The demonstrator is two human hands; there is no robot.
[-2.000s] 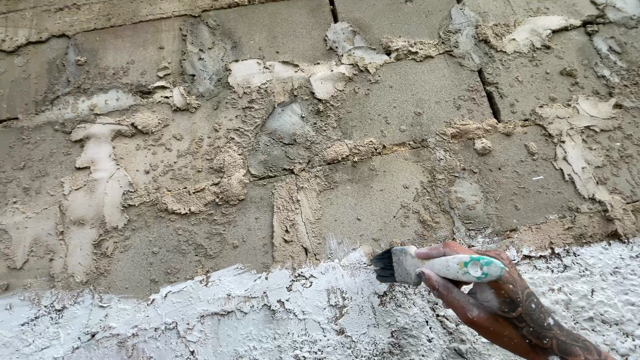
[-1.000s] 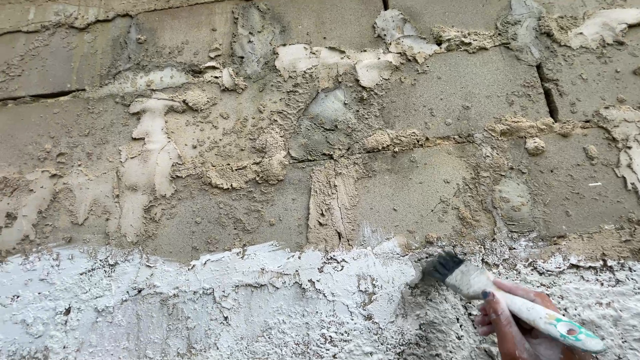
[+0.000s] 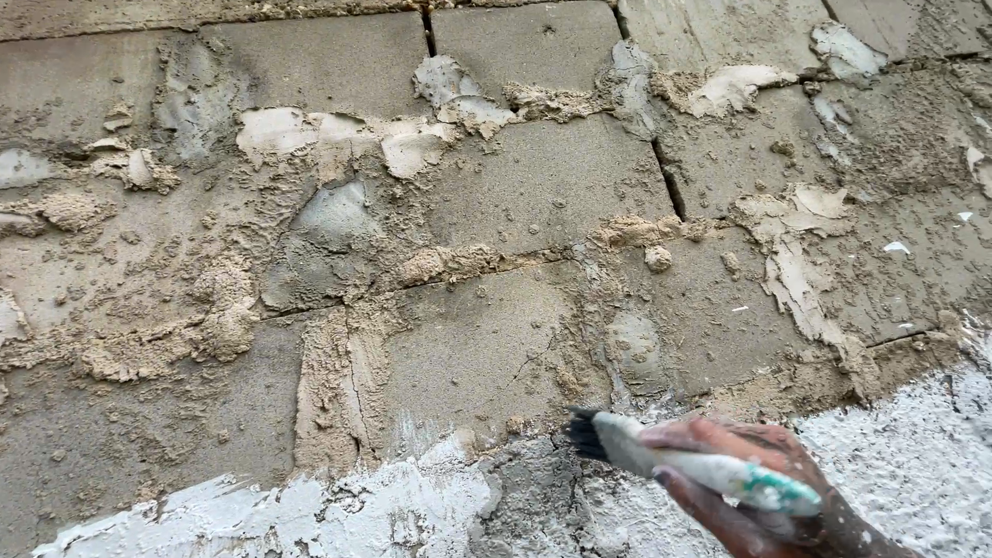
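Observation:
My right hand [image 3: 744,480], at the lower right, is closed around the white handle of a paintbrush [image 3: 697,457] with green marks near its end. Dark bristles point left, at the upper edge of the white-coated band of wall [image 3: 372,511]. Whether they touch the wall is hard to tell. White coating is smeared on the brush and the fingers. Above the band stands bare block masonry [image 3: 480,349] with rough mortar in its joints. My left hand is outside the view.
Lumpy mortar ridges [image 3: 449,263] stick out along the block joints. A dark open gap [image 3: 668,178] runs between two blocks at upper right. A grey, thinly coated patch [image 3: 535,488] lies left of and below the bristles.
Between one second ago and now, the brush has swung from pointing up-left to nearly level, and its bristles lie at the coating's upper edge. The view has shifted.

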